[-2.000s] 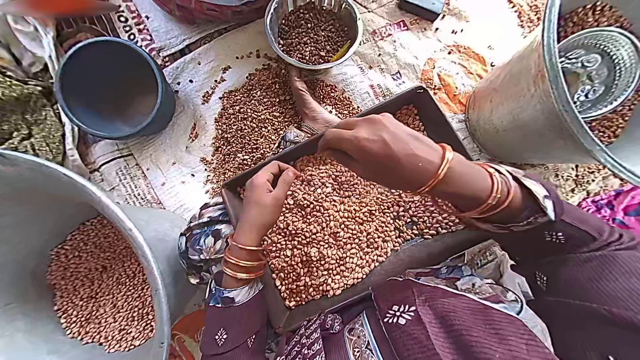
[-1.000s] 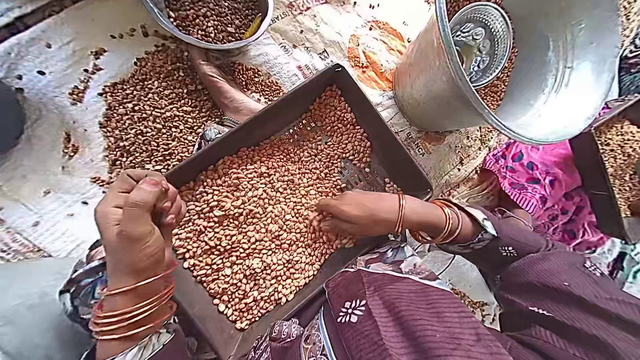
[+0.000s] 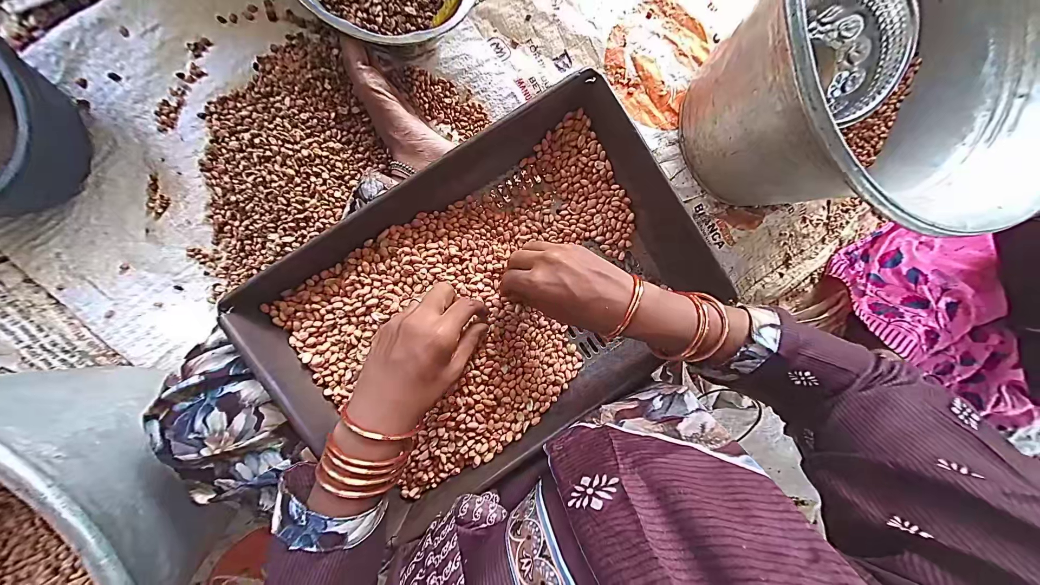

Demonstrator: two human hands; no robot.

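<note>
A dark rectangular sieve tray with a slotted bottom lies tilted across my lap, covered with reddish-brown shelled nuts or beans. My left hand rests over their middle, fingers curled down at the surface; whether it pinches any is hidden. Just to its right, my right hand has its fingertips bent down onto them, and what lies under the fingers cannot be seen. The two hands are close but apart. Metal bangles circle both wrists.
Beyond the tray, a darker heap lies on printed sacking around my bare foot. A steel bowl stands behind it. A large metal bucket holds a perforated strainer. Left are a grey tub and a metal vessel. Pink cloth lies right.
My left hand, a raised fist beside the tray's left edge one second ago, is now over its contents, near my right hand. The view has shifted right since two seconds ago.
</note>
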